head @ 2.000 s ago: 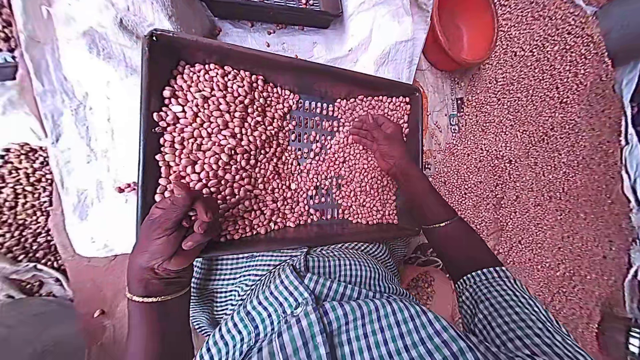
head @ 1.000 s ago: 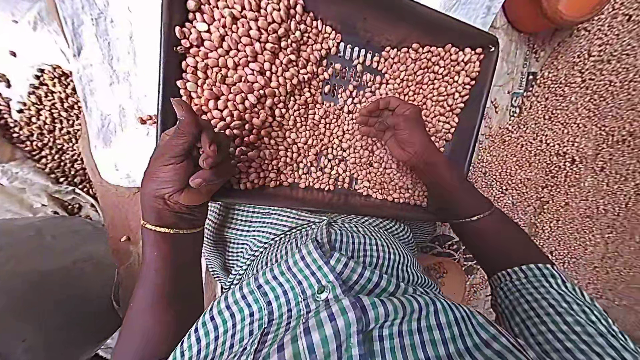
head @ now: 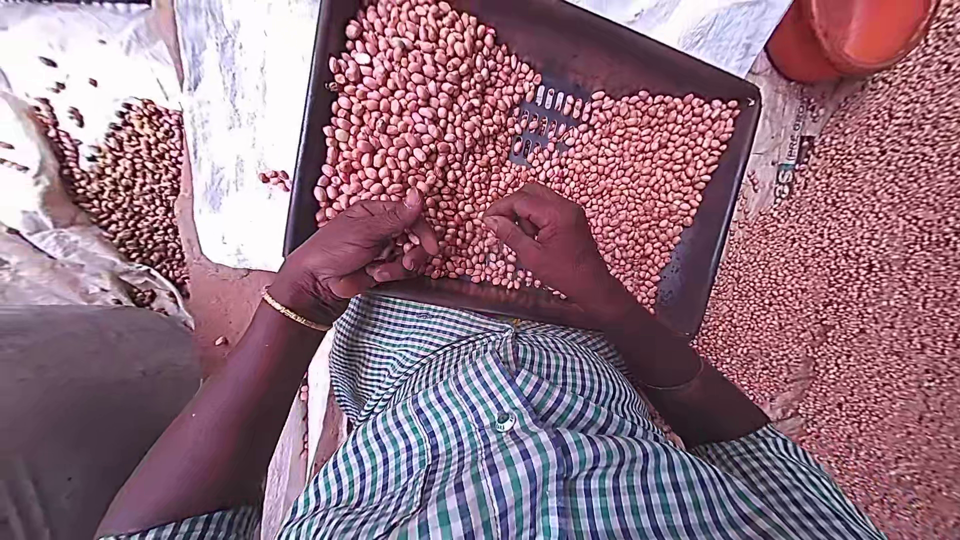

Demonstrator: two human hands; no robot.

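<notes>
A dark plastic tray (head: 720,247) with a slotted bottom lies across my lap, tilted in view. Reddish-pink shelled peanuts (head: 420,97) fill its left half, and smaller-looking ones (head: 637,165) spread over the right. Part of the slotted bottom (head: 551,116) shows between them. My left hand (head: 367,247) is at the tray's near left edge, palm turned up, with a few peanuts in its curled fingers. Close by on the right, my right hand (head: 551,236) hovers over the peanuts, thumb and fingertips drawn together; whether a peanut is between them I cannot tell.
An orange-red plastic container (head: 862,37) stands at the upper right. Peanuts (head: 862,285) cover the ground on the right. Darker nuts or seeds (head: 142,180) lie heaped at the left, beside a white sheet (head: 232,150). A grey rounded object (head: 82,405) is at the lower left.
My right hand has moved left across the tray, from the peanuts on the right to near my left hand. Less of the slotted bottom near the front edge shows than two seconds ago.
</notes>
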